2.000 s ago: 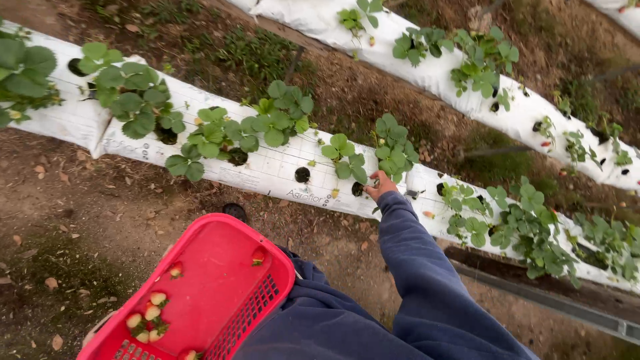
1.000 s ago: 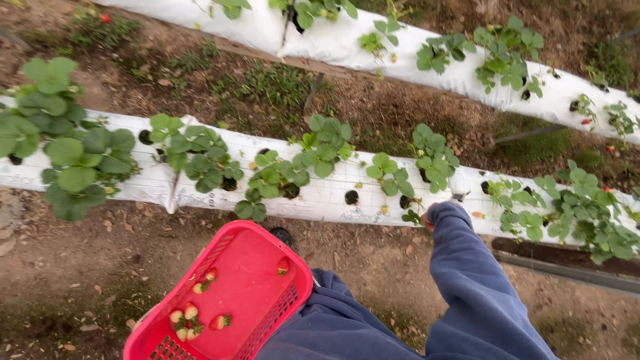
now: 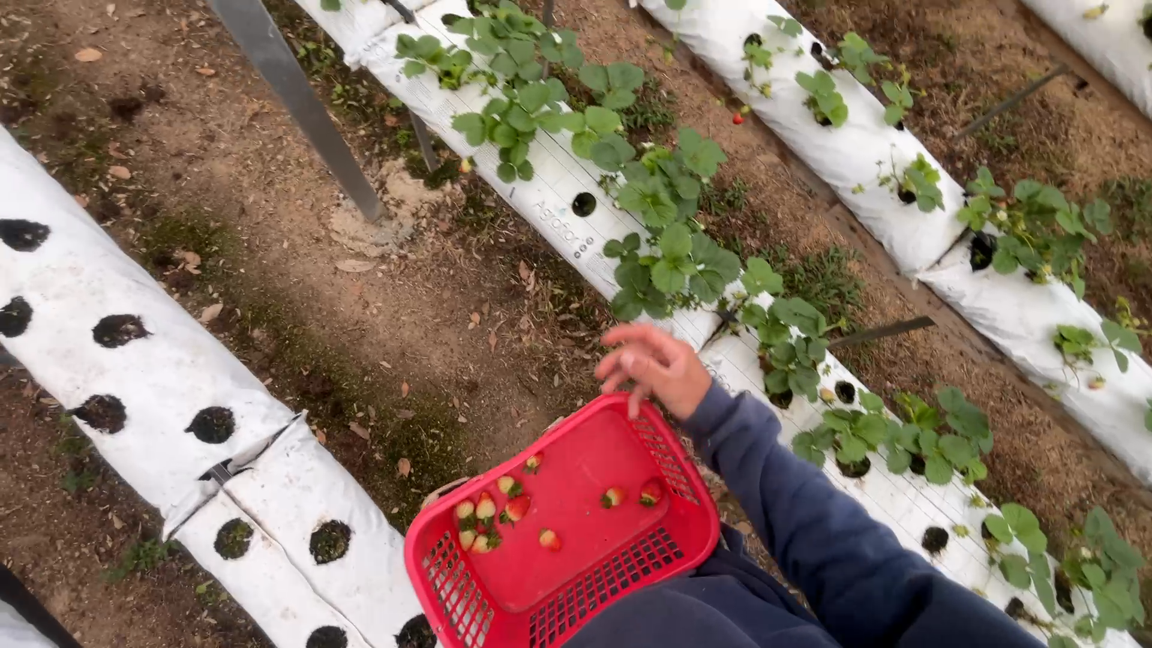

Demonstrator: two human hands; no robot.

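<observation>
My right hand, in a navy sleeve, hovers over the upper right rim of a red plastic basket. Its fingers are apart and nothing shows in them. Several strawberries lie in the basket: a cluster of pale and red ones at the left, one and another nearer my hand, and a small one lower down. My left hand is mostly hidden behind the basket's left edge; only a sliver of it shows. Just above my right hand are strawberry plants in a white grow bag.
A second planted row of white bags runs at the right, a red strawberry hanging beside it. White bags with dark holes lie at the left. A metal post stands in the soil path.
My right hand has come from the plants in the white bag to above the basket's rim. More strawberries lie in the basket. The view has swung to the left.
</observation>
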